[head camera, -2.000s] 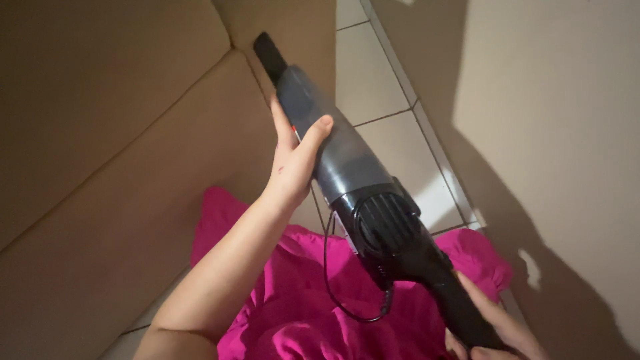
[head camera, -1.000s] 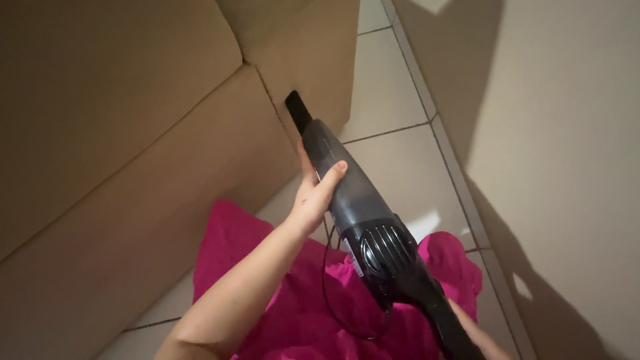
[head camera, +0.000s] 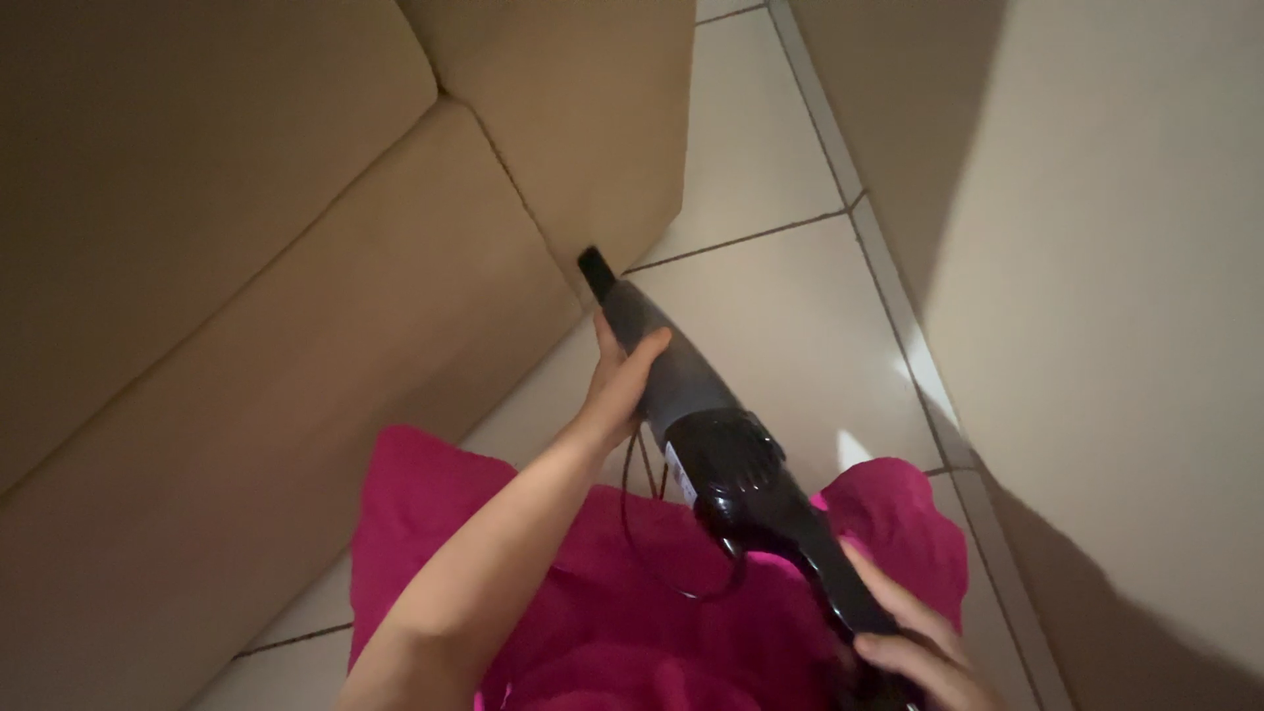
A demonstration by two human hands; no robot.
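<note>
A black handheld vacuum cleaner with a smoky clear dust bin runs diagonally through the middle of the view. My left hand grips the dust bin from its left side, thumb on top. Around the black handle at the lower right, my right hand is closed, partly cut off by the frame. The narrow black nozzle is at the lower end of the seam on the side of a beige upholstered sofa; whether it touches the fabric I cannot tell. A thin dark power cord loops below the vacuum's body.
Light floor tiles with dark grout lie between the sofa and a pale wall on the right, which has a baseboard. Bright pink clothing covers my knees beneath the vacuum. Shadows fall on the wall.
The nozzle has moved down along the sofa's seam, from near the top of the seam to its lower end close to the floor. Both hands have kept hold of the vacuum.
</note>
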